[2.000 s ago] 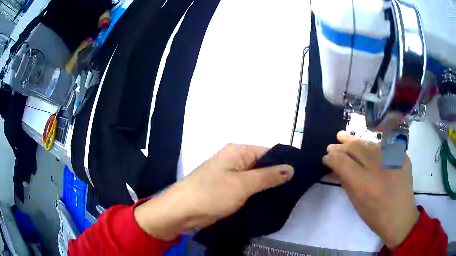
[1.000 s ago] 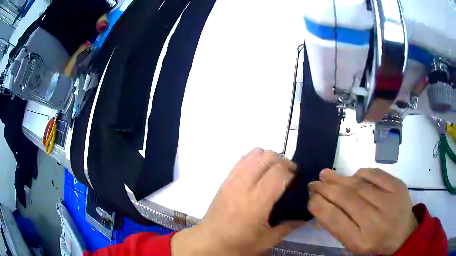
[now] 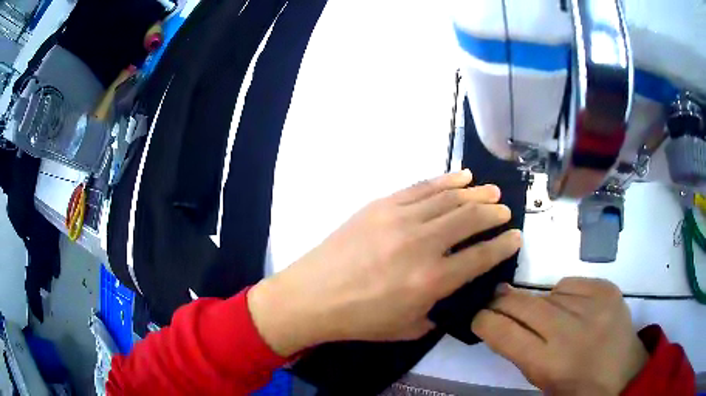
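Observation:
A black fabric strip (image 3: 492, 189) runs under the presser foot (image 3: 532, 164) of the white machine head (image 3: 517, 85) and down to the table's front edge. My left hand (image 3: 387, 267) lies flat over the strip, palm down, fingers slightly apart and pointing to the needle area. My right hand (image 3: 561, 332) pinches the strip's near right edge between thumb and fingers, in front of the needle plate. The fabric under my left palm is hidden.
More black strips (image 3: 251, 155) lie in curves to the left. A clear plastic container (image 3: 66, 128) and red-yellow scissors loops (image 3: 76, 210) are far left. Green-handled snips (image 3: 689, 255) lie far right. A grey measuring strip (image 3: 414, 389) runs along the front edge. A blue crate (image 3: 116, 298) is below.
My left hand has gone from gripping the strip's near part to lying flat on it, nearer the needle. My right hand has drawn back from the needle toward the front edge.

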